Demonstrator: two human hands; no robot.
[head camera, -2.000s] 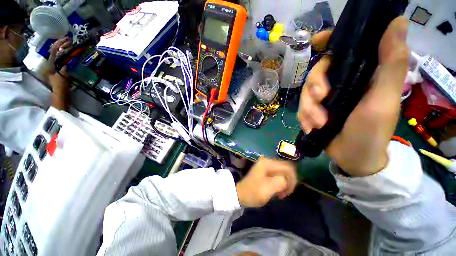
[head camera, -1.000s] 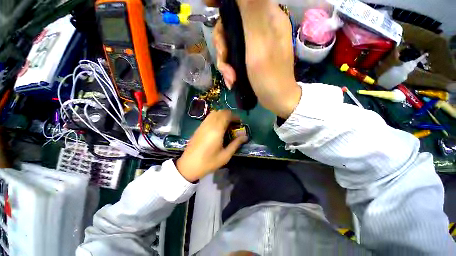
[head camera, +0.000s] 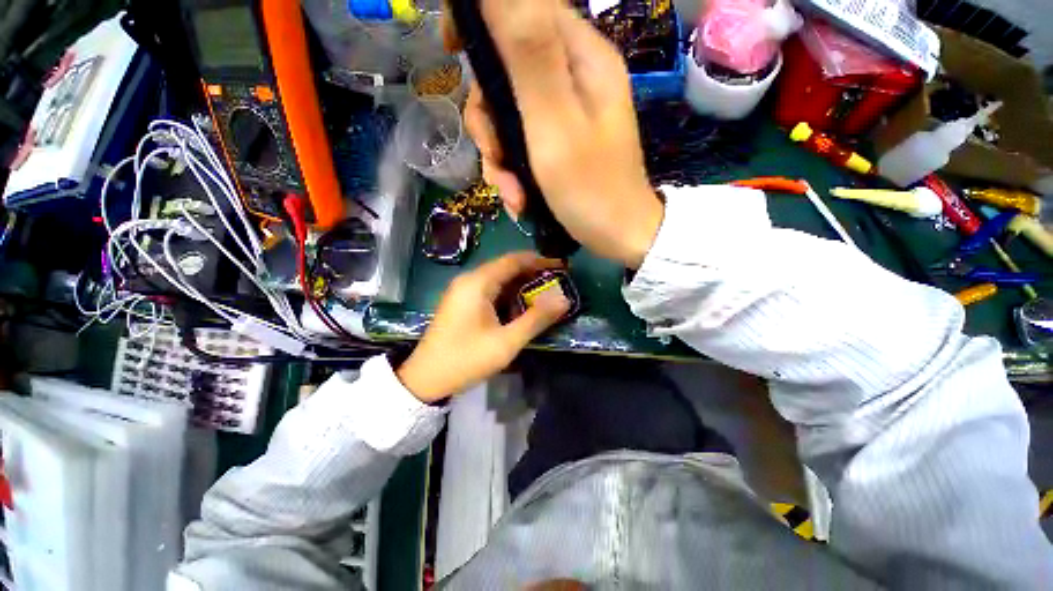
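A small black rounded smartwatch case (head camera: 566, 292) with a yellow block inside lies at the front edge of the green mat. My left hand (head camera: 479, 327) holds it, thumb on the yellow part and fingers around its far left side. My right hand (head camera: 577, 133) grips a thick long black electric screwdriver (head camera: 508, 98), held upright with its lower end just above the far side of the case. The tip is too dark to tell whether it touches the case.
An orange multimeter (head camera: 303, 127), white cables (head camera: 173, 248), a clear cup (head camera: 437, 144) and another watch (head camera: 446, 231) stand left and behind. A blue bin (head camera: 658, 84), white cup (head camera: 727, 92) and hand tools (head camera: 912, 202) are right. White trays (head camera: 92, 485) stand at lower left.
The view has turned right and down. My left hand has opened from a loose fist beside the case and taken hold of it. My right hand has brought the screwdriver over the case.
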